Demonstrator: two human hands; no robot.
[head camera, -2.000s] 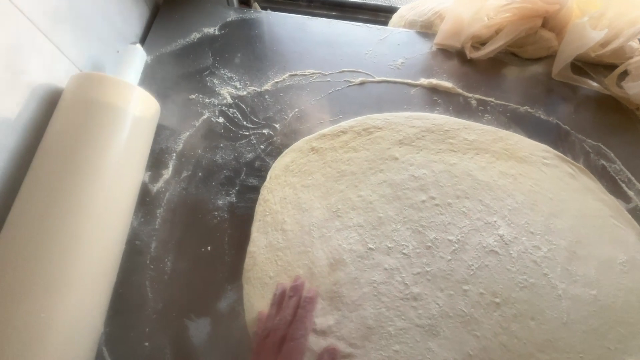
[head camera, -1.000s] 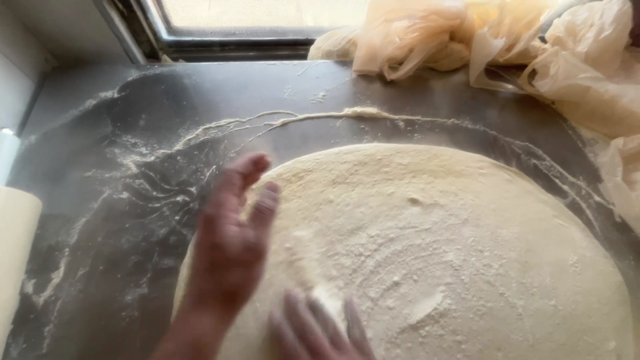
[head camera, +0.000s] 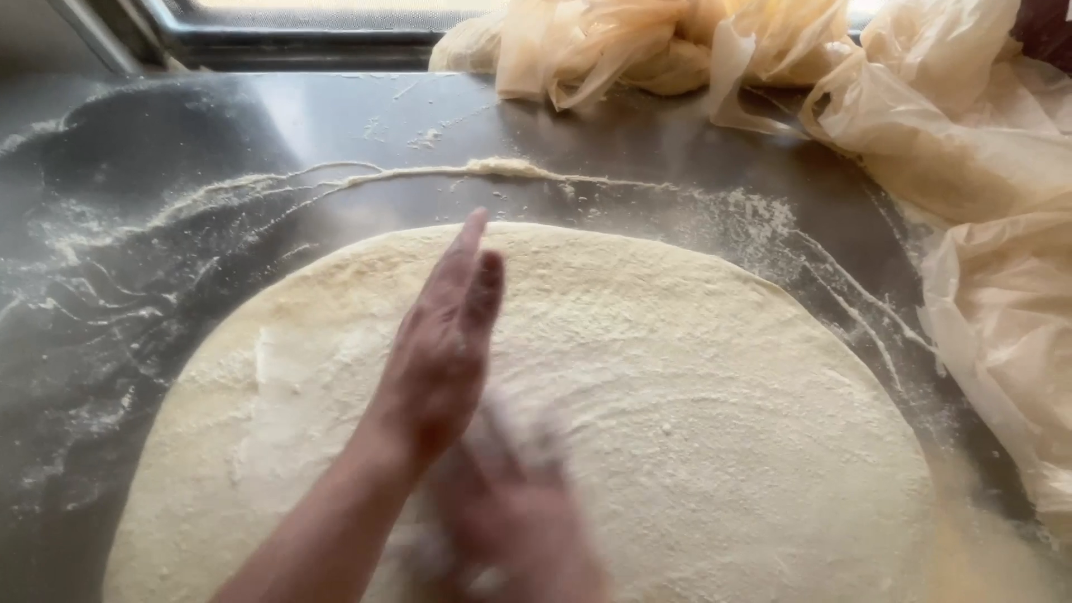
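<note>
A large rounded sheet of rolled dough, dusted with flour, lies over the lower middle of the metal worktop. My left hand is above its left-centre part, held edge-down with the fingers pointing up the view and nothing in it. Lower and just to the right, my right hand is blurred by motion over the dough. Whether its fingers touch the dough cannot be told. White flour marks the surface around both hands.
Loose flour forms a curved line on the metal worktop beyond the dough. Crumpled translucent plastic bags, some with pale contents, line the back and right side. A window frame runs behind the worktop.
The view has swung right, and the rolling pin seen at the left earlier is out of it. My left hand, absent two seconds ago, has come in and now is farther over the dough.
</note>
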